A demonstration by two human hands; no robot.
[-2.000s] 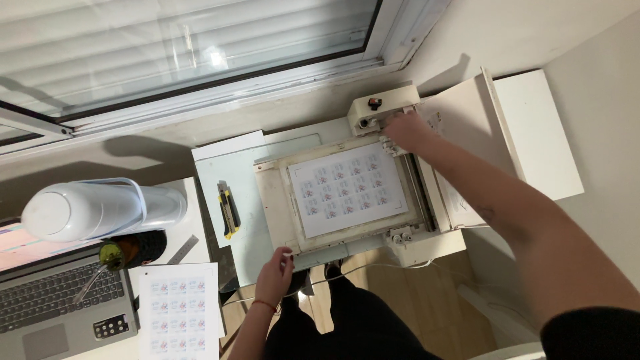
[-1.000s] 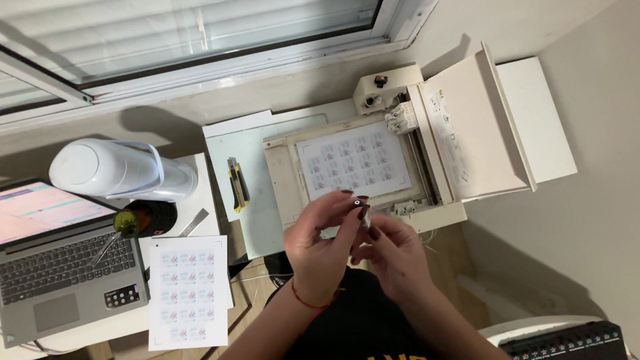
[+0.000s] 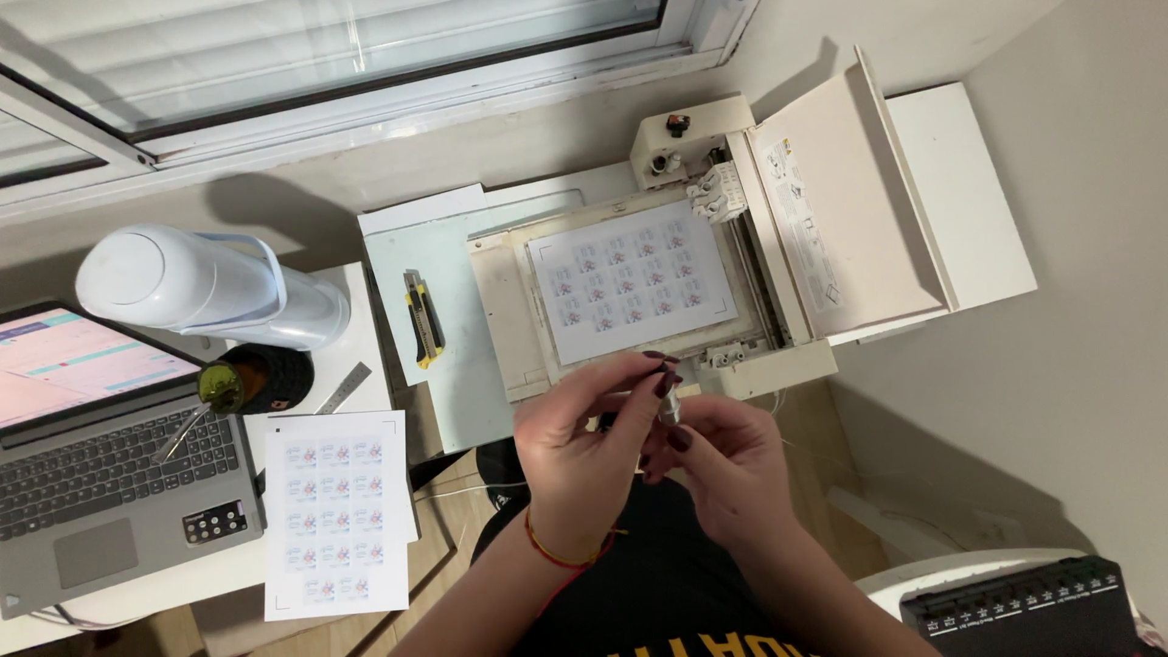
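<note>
Both hands meet in front of my torso, just below the near edge of a cream cutting plotter (image 3: 803, 360). Between their fingertips is a small silvery cylindrical piece (image 3: 672, 406), partly hidden; it looks like a blade holder. My left hand (image 3: 589, 438) pinches its upper end with thumb and fingers, while my right hand (image 3: 725, 456) grips the lower end. On the plotter's mat lies a printed sticker sheet (image 3: 630, 283) with corner marks. The plotter's carriage (image 3: 718, 193) sits at the far end of its rail, and its lid (image 3: 849, 201) stands raised.
A yellow and black utility knife (image 3: 423, 319) lies on the pale board at left. Further left are a white thermos (image 3: 219, 287), a mate cup with a metal straw (image 3: 260, 379), a steel ruler (image 3: 345, 388), a laptop (image 3: 109, 456) and another printed sheet (image 3: 335, 516).
My right hand has left the plotter's carriage and my left hand its mat edge; both came together in front of me. Over the last second they have stayed together around the small piece.
</note>
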